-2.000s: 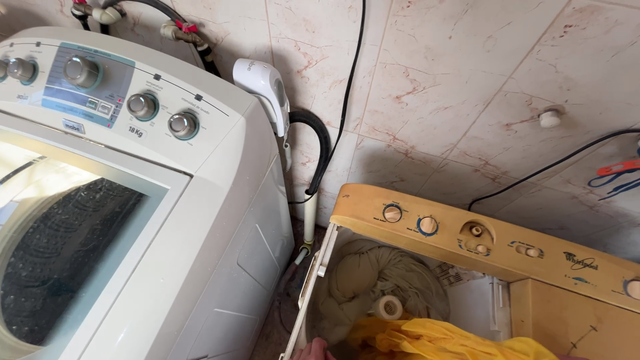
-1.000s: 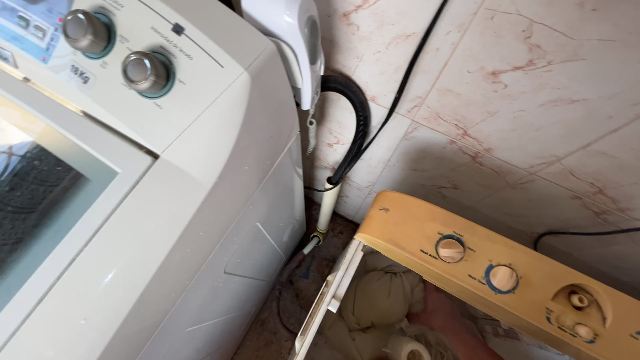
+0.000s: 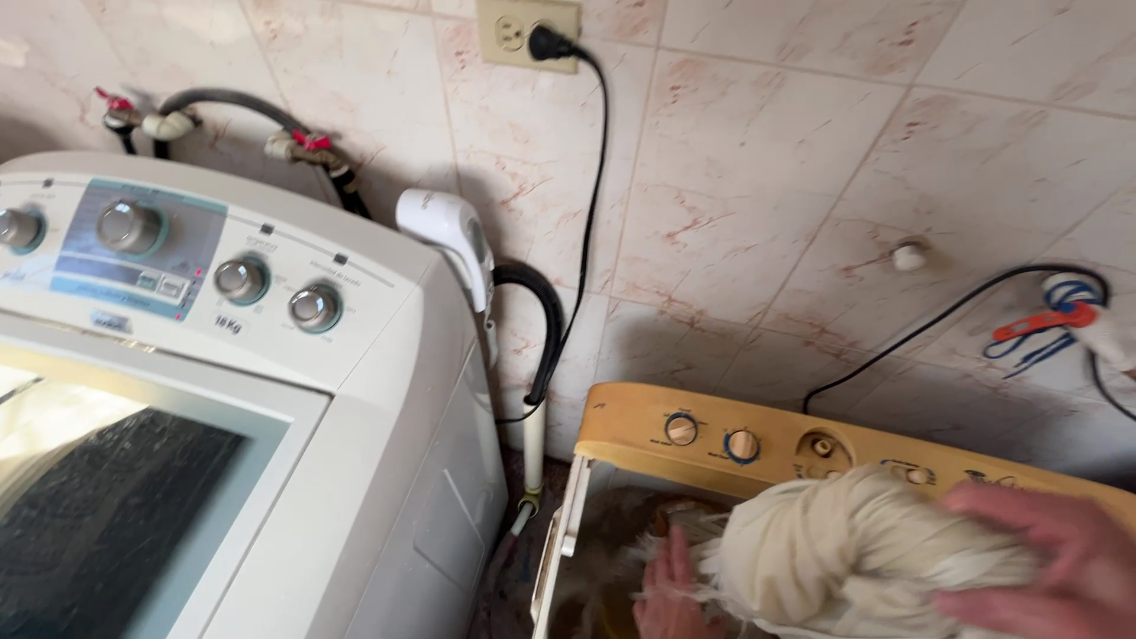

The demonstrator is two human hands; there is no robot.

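Observation:
A bundled cream cloth [image 3: 852, 550] is raised above the tub of a yellowed twin-tub washing machine [image 3: 701, 444]. My right hand [image 3: 1047, 559] grips the bundle at its right end. Below the bundle's left end, my left hand [image 3: 670, 590] reaches into the tub beside frayed, fringed edges of the cloth, its fingers blurred; whether it holds any cloth I cannot tell. Dark water and a bit of yellow fabric [image 3: 619, 608] show in the tub under the hands.
A white top-loading washer [image 3: 373, 426] with a glass lid stands at the left. Between the machines are a black drain hose [image 3: 550, 328] and an upright pipe [image 3: 532, 444]. A power cord [image 3: 599, 177] hangs from the wall outlet [image 3: 510, 34]; red-handled taps [image 3: 311, 142] sit behind the washer.
The cream cloth, down in the tub before, is now lifted above it in my right hand. The yellow fabric that lay over the tub two seconds ago is mostly out of view.

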